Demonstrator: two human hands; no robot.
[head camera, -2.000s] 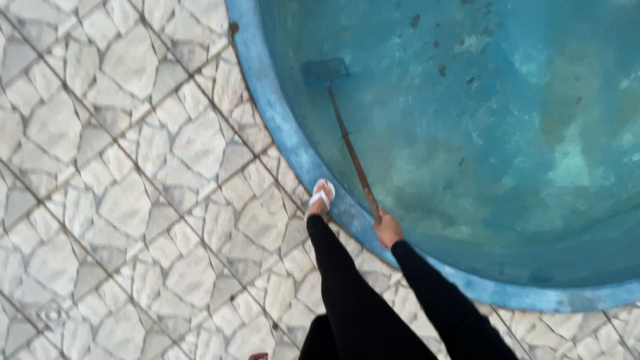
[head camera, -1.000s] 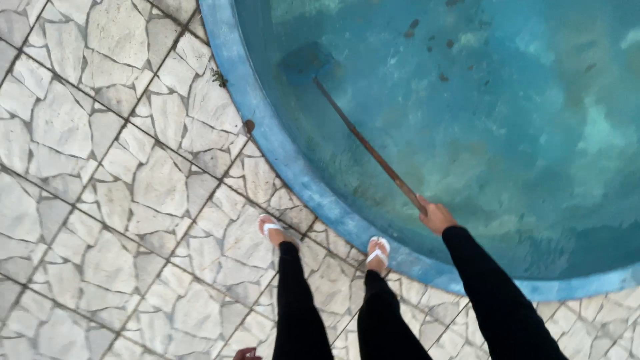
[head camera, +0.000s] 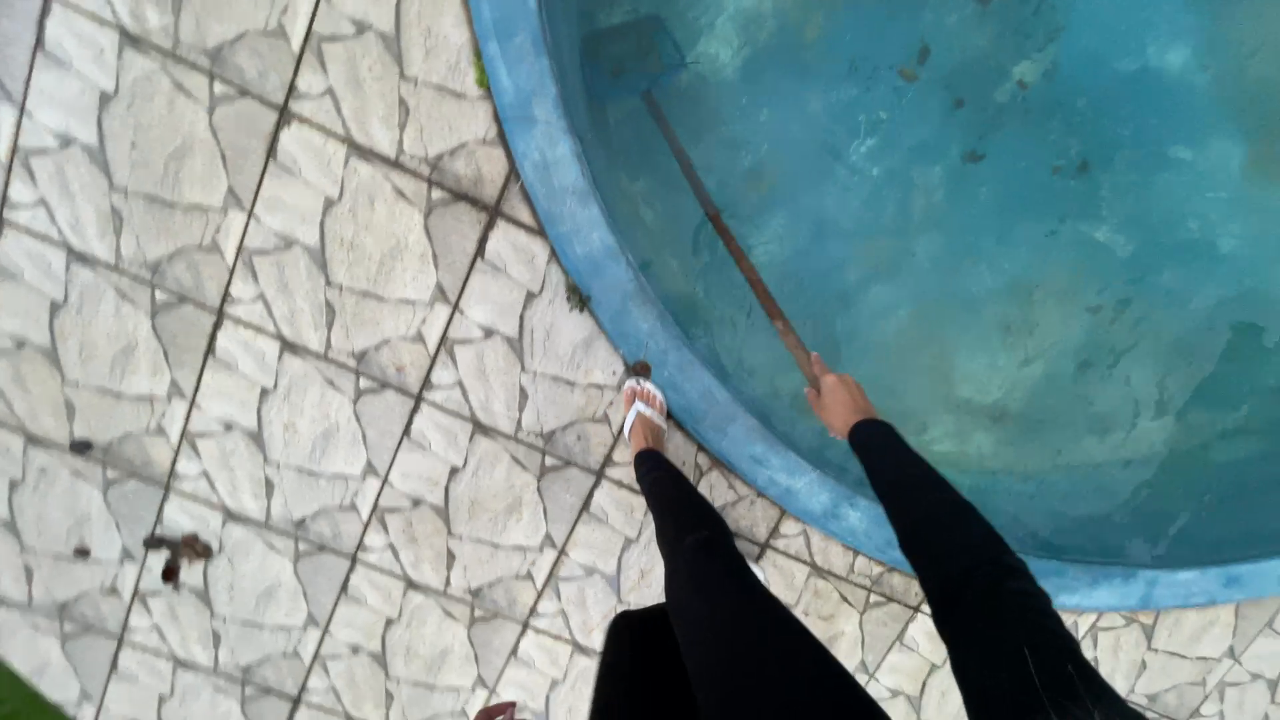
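Note:
My right hand (head camera: 840, 400), at the end of a black sleeve, is closed around the near end of a long brown pole (head camera: 745, 262) over the pool water. The pole slants up and left to a blue skimmer net (head camera: 628, 55), which lies in the water near the pool's inner wall. Only a small part of my left hand (head camera: 496, 711) shows at the bottom edge; its fingers are mostly cut off, and what it may hold is hidden.
A curved blue pool rim (head camera: 600, 235) borders the stone-patterned paving (head camera: 380, 230). Dark leaves (head camera: 972, 157) lie in the pool, and dry debris (head camera: 180, 552) is on the paving. My foot in a white flip-flop (head camera: 646, 412) stands beside the rim. Green shows at the lower left corner.
The net and pole, held in my right hand, have moved along the pool wall, and my feet have stepped along the rim. The view has shifted with me.

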